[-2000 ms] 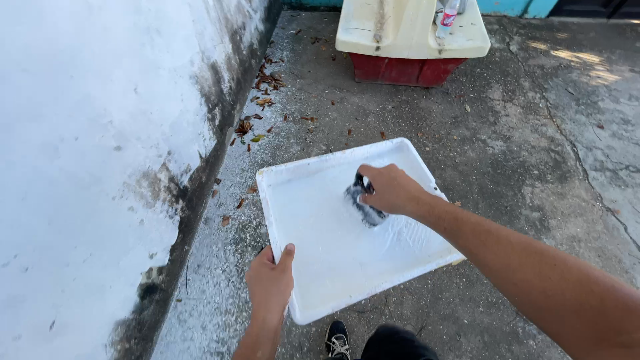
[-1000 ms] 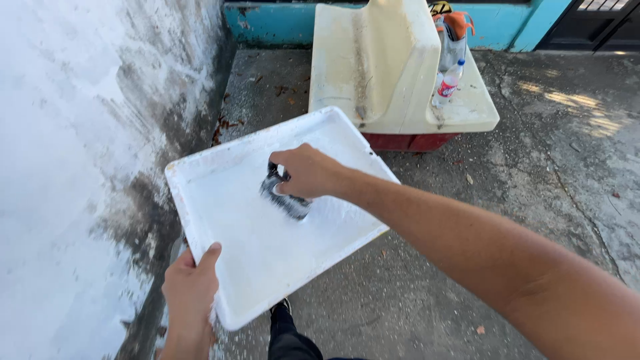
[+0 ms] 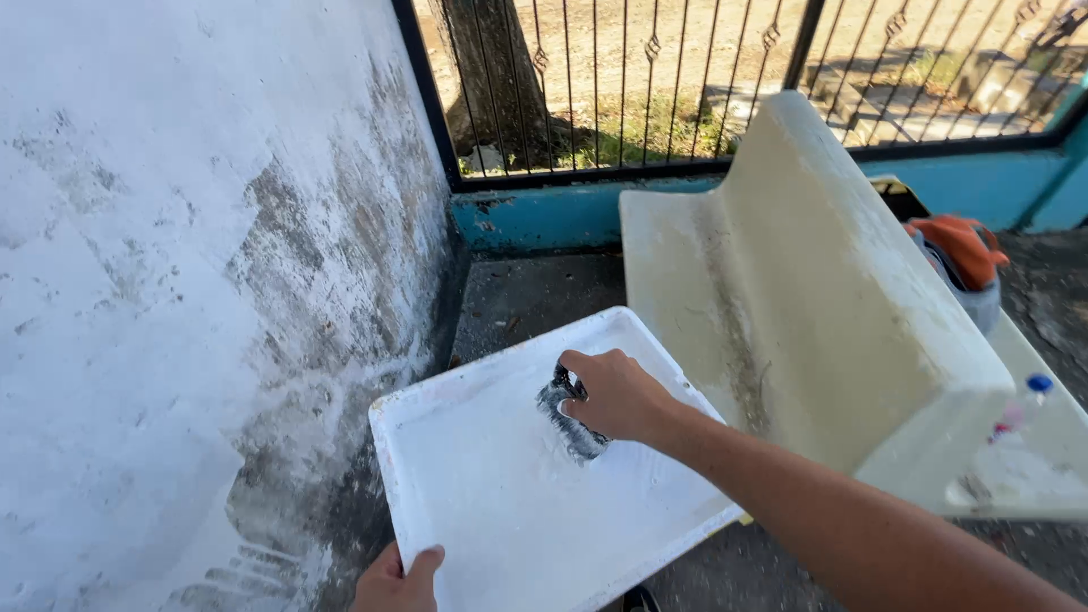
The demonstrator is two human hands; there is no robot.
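A shallow white plastic tray (image 3: 501, 484) is held tilted in front of me, its inside wet and whitish. My left hand (image 3: 399, 582) grips its lower left rim, thumb on the inner side. In my right hand (image 3: 616, 395) is a black-handled scrub brush (image 3: 571, 421), its dark bristles pressed on the tray floor right of the middle and coated with white suds or liquid. The hand hides part of the brush handle.
A stained white wall (image 3: 170, 255) rises at the left. Behind the tray stands a cream moulded bench (image 3: 816, 280) bearing a plastic bottle (image 3: 1020, 412) and an orange-and-grey item (image 3: 960, 263). A low blue wall (image 3: 544, 219) carries a black metal fence (image 3: 650, 85).
The view has swung upward, bringing the fence and tree into sight. The left hand keeps its grip on the tray rim, and the right hand still presses the brush on the tray.
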